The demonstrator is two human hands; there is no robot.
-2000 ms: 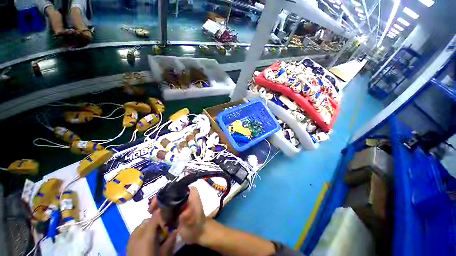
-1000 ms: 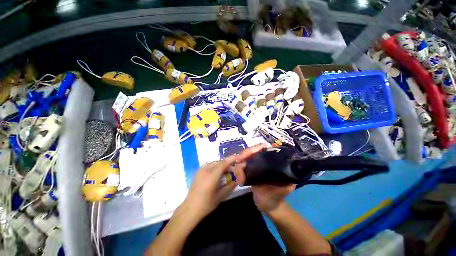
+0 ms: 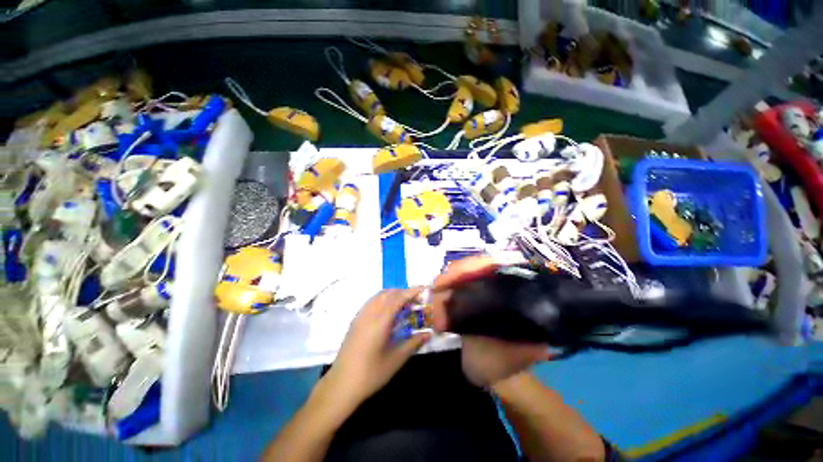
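My left hand (image 3: pixel 374 329) holds a small unit (image 3: pixel 415 318) with blue and yellow parts, mostly hidden by the fingers, near the bench's front edge. My right hand (image 3: pixel 492 347) grips the black electric screwdriver (image 3: pixel 541 309), blurred, lying level with its rear and cable to the right. The driver's front end is against or close to the unit; the tip is hidden. A round yellow unit (image 3: pixel 424 213) lies on the printed white sheet beyond my hands, beside the blue strip (image 3: pixel 394 262).
At left, a foam tray (image 3: pixel 212 271) holds heaped white units, beside a speckled round dish (image 3: pixel 253 214) and another yellow unit (image 3: pixel 247 281). White-and-brown units (image 3: pixel 532 194) and a blue basket (image 3: pixel 762 217) are at right. Yellow units (image 3: pixel 388 128) line the back.
The view has swung left and down, showing more of the left tray. The screwdriver has gone from upright in my hands to level, pointing left. Both hands still hold their things.
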